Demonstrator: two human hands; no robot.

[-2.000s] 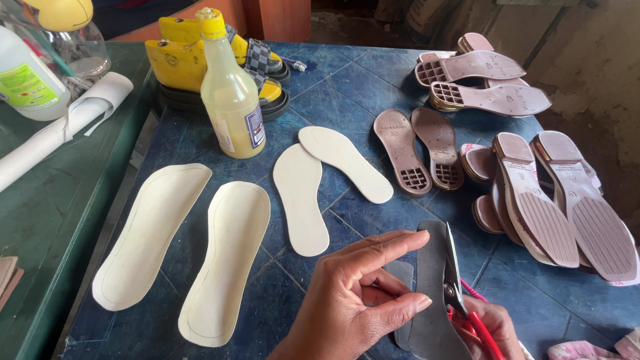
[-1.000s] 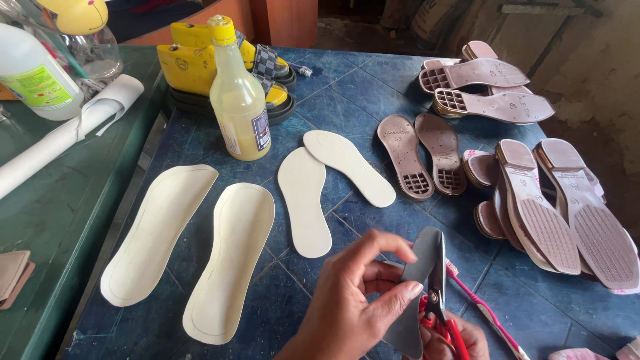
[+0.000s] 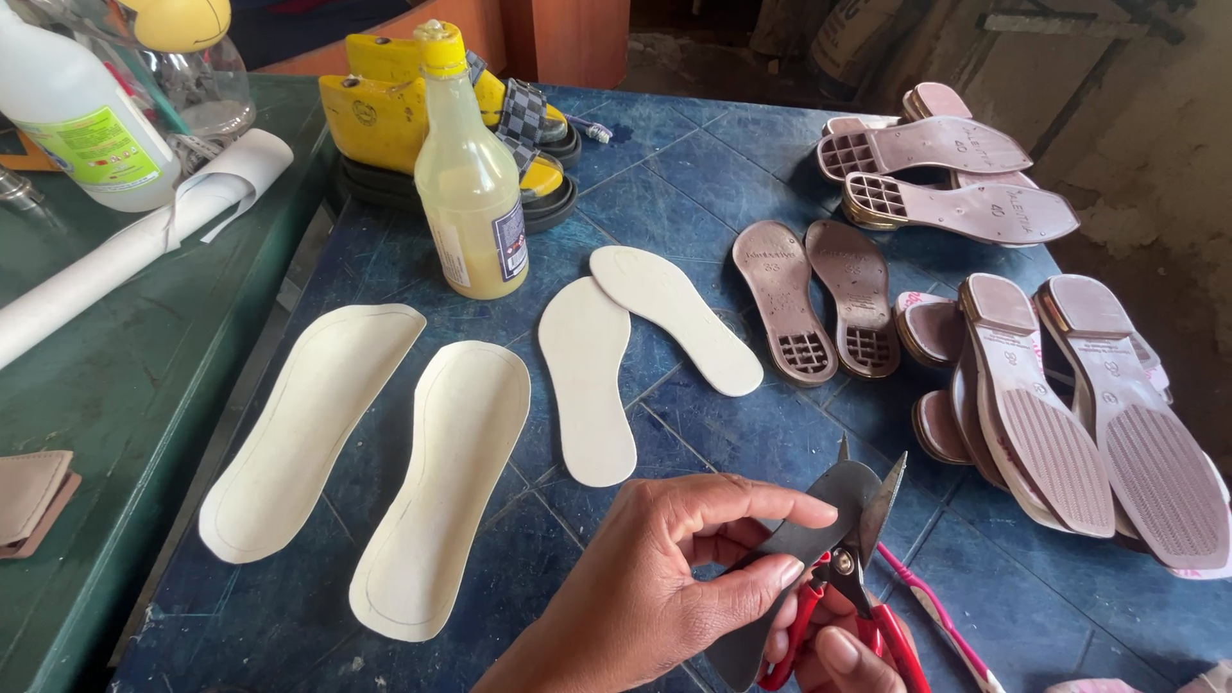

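Note:
Between its thumb and fingers my left hand (image 3: 674, 577) grips a dark grey sole-shaped piece (image 3: 818, 515). Red-handled scissors (image 3: 847, 577) are in my right hand (image 3: 837, 654), their blades apart around the edge at the rounded end of that piece. My right hand is partly hidden behind the handles and the grey piece. Left of my hands lie two cream sole-shaped sheets with pencilled outlines, one farther left (image 3: 308, 433) and one nearer (image 3: 443, 481). Beyond my left hand, a white insole (image 3: 587, 385) lies partly under another white insole (image 3: 679, 318).
Brown shoe soles (image 3: 784, 298) lie past the insoles. Upturned sandals (image 3: 1039, 414) and more soles (image 3: 953, 149) fill the right side. A yellow-capped bottle (image 3: 472, 192) stands before yellow shoe lasts (image 3: 375, 115). A pink-and-white toothbrush (image 3: 938, 616) lies beside the scissors. A white roll (image 3: 144, 241) rests on the green table.
The grey piece has tilted from nearly upright to a slant, and the scissor blades, closer together before, now stand apart. A second grey piece seen under my left fingers earlier is no longer distinguishable.

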